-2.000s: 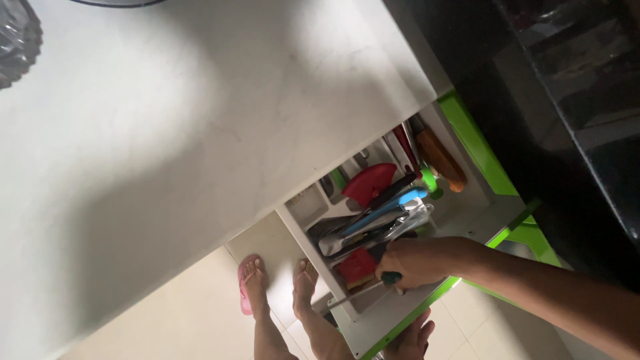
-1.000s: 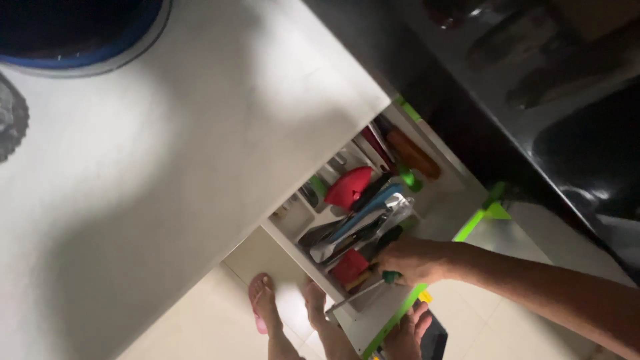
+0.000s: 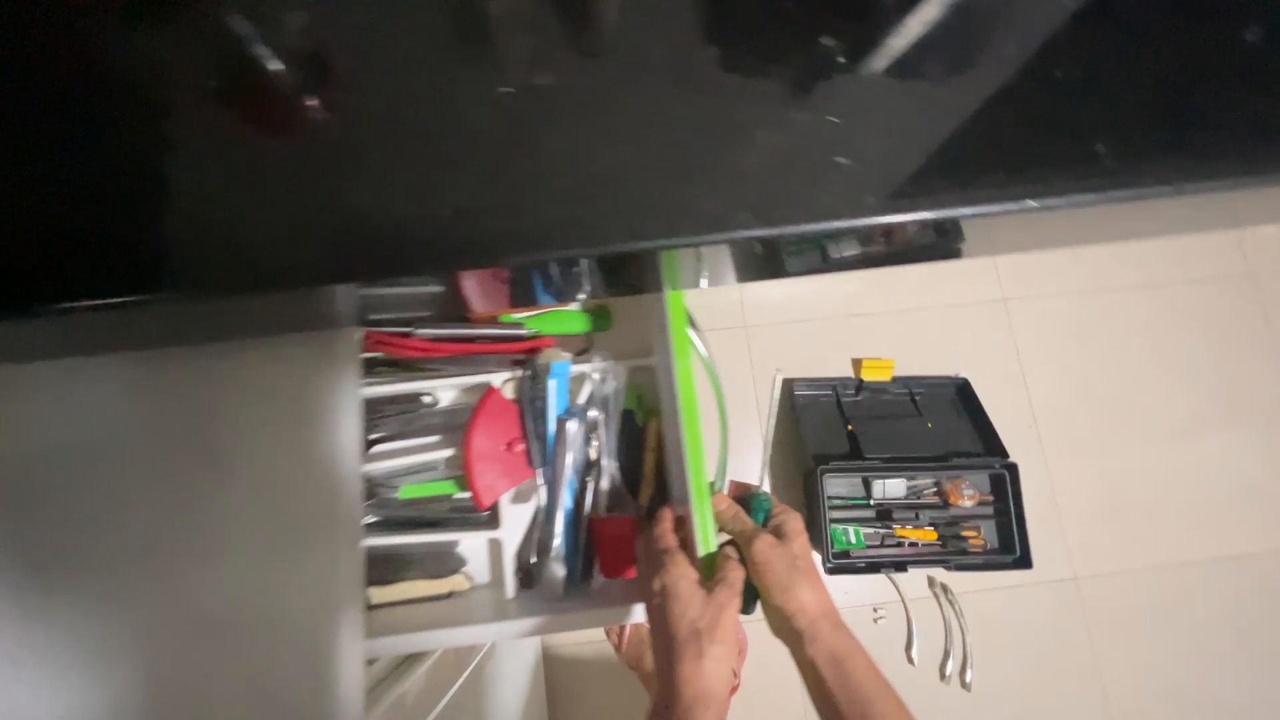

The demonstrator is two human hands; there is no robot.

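A pulled-out drawer (image 3: 505, 628) has a front panel (image 3: 686, 400) with a bright green edge. A curved bow handle (image 3: 712, 385) stands off the panel's outer face. My left hand (image 3: 692, 615) grips the panel near its lower end, fingers on the inner side and the rest across the edge. Just outside the panel, my right hand (image 3: 775, 560) holds a screwdriver with a green handle (image 3: 760, 508), its long shaft pointing away from me. The fingertips of my right hand are close to the handle's near end; whether they touch it cannot be told.
The drawer holds a red fan-shaped item (image 3: 497, 448), tongs and other utensils in a white tray. An open black toolbox (image 3: 900, 420) with tools stands on the tiled floor, several loose metal handles (image 3: 946, 630) beside it. A dark glossy countertop (image 3: 600, 150) overhangs the drawer.
My right hand, with the screwdriver, has moved from inside the drawer to outside its front panel. My left hand has come from outside up onto the panel's edge. The view has swung toward the floor.
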